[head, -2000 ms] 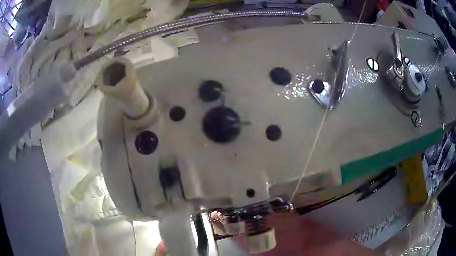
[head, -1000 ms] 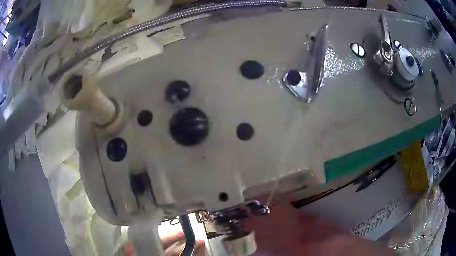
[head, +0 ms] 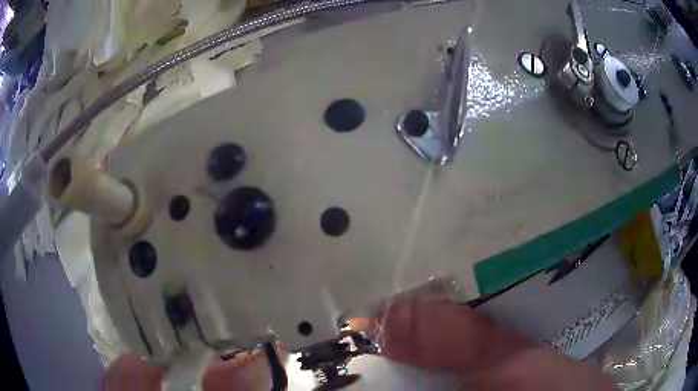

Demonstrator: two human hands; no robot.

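Note:
The cream sewing machine head (head: 306,168) fills most of the view. A fine pale thread (head: 411,229) runs down it to small metal parts (head: 329,363) at the lower edge. My right hand (head: 474,344) is right beside those parts, blurred and cut off by the bottom edge, with its fingertips partly at the head's lower edge. My left hand (head: 130,376) shows only as fingers below the head's left end, on both sides of a pale guard-like piece (head: 186,370). Glare washes out the needle area. What either hand holds cannot be made out.
Cream cloth pieces (head: 153,69) lie heaped behind and left of the machine. A ribbed metal lamp arm (head: 184,61) curves over them. Dark snips (head: 578,258) and a yellow box (head: 641,246) are at the right, with clear plastic (head: 677,313) near them. A ruled scale (head: 589,324) marks the table.
The view has shifted, so the machine head sits further left. My right hand has risen to the head's lower edge. More of my left fingers show at the lower left.

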